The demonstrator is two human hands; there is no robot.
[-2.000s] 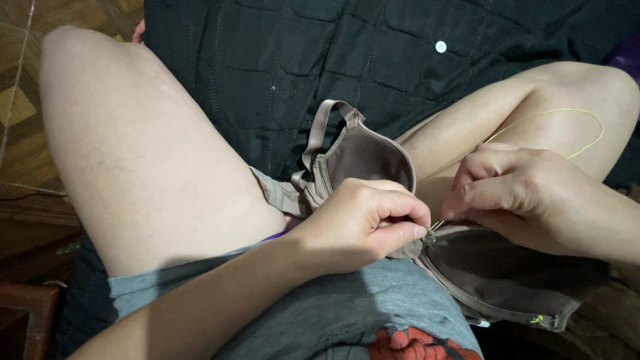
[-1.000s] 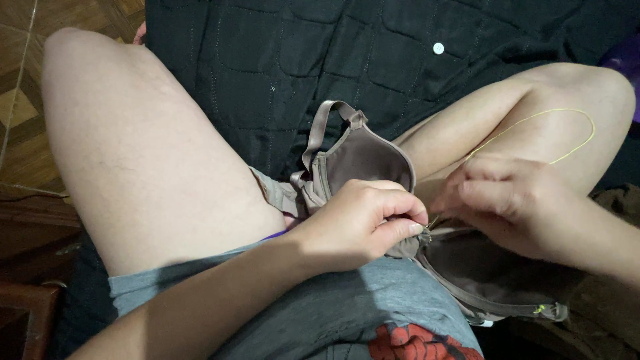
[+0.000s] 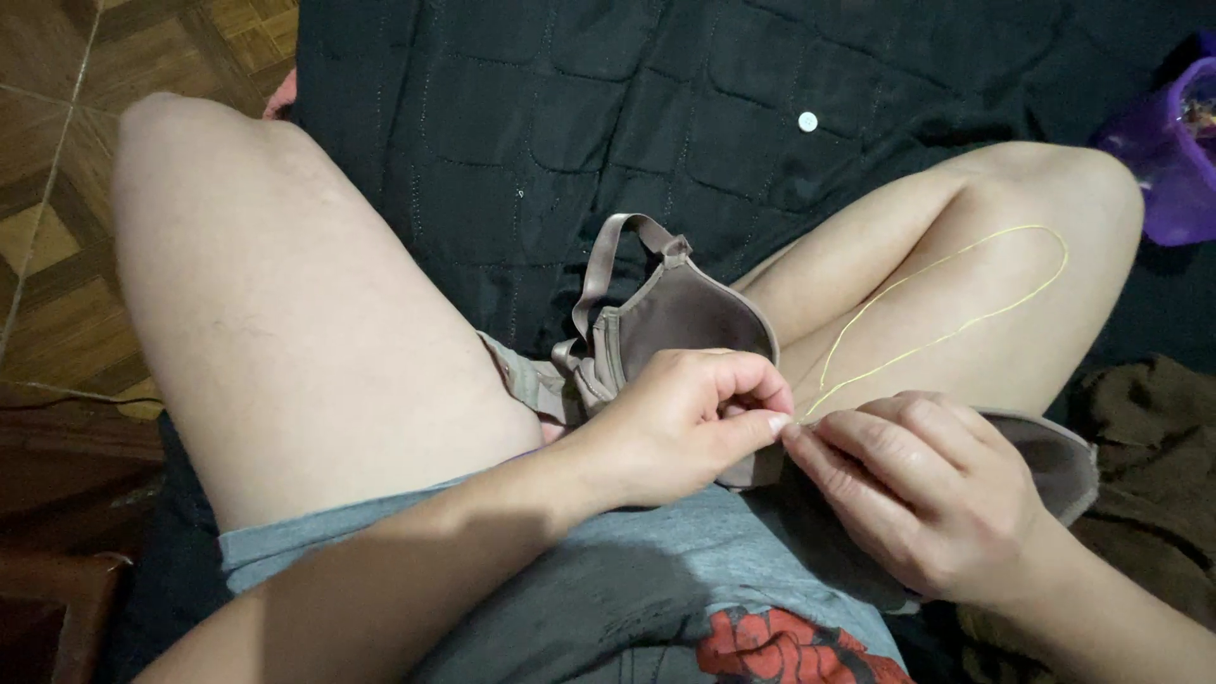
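A taupe bra [image 3: 708, 309] lies across my lap, one cup facing up beside my left hand and the other partly hidden behind my right hand. My left hand [image 3: 708, 418] pinches the bra's fabric between thumb and index finger near its middle. My right hand [image 3: 921, 484] meets it there, fingertips closed together at the same spot; what they pinch is too small to tell. A yellow thread [image 3: 950, 332] rises from between the fingertips and loops over the thigh on the right. No needle can be made out.
A white button [image 3: 807, 122] lies on the black quilted cover [image 3: 532, 123]. A purple translucent container [image 3: 1164, 171] stands at the right edge, above a crumpled brown cloth [image 3: 1149, 465]. Wooden flooring [image 3: 57, 218] shows at the left, with a reddish-brown wooden piece [image 3: 57, 608] below.
My right hand has come down to my left fingertips and now covers more of the right-hand cup. The thread loop has shifted and lies lower along the thigh.
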